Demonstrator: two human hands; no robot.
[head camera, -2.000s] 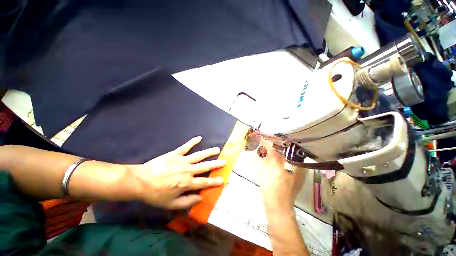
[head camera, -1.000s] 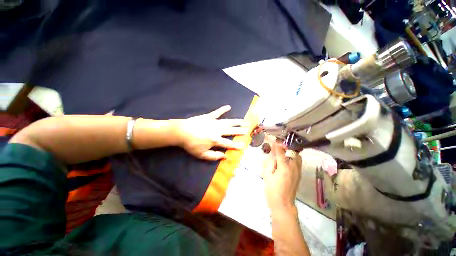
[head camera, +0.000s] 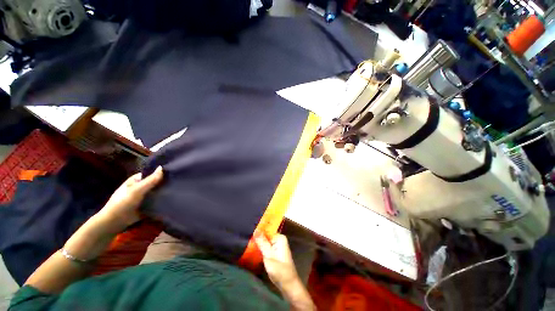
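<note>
A navy fabric panel (head camera: 225, 158) lies over the white table, its right edge bordered by an orange strip (head camera: 288, 182). The strip's far end is by the presser foot and needle area (head camera: 333, 130) of the cream sewing machine (head camera: 450, 140). My left hand (head camera: 129, 195) grips the panel's left edge near the table's front. My right hand (head camera: 275, 252) holds the near end of the orange strip between thumb and fingers, at the table's front edge.
Pink-red snips (head camera: 388, 195) lie on the machine bed. A red crate (head camera: 27, 159) is at the left beside dark cloth. Another machine (head camera: 48, 17) stands at the upper left. An orange thread cone (head camera: 525, 34) is at the upper right.
My left hand has moved from flat on the cloth by the strip to the panel's left edge. My right hand has left the needle area for the strip's near end. The view has shifted.
</note>
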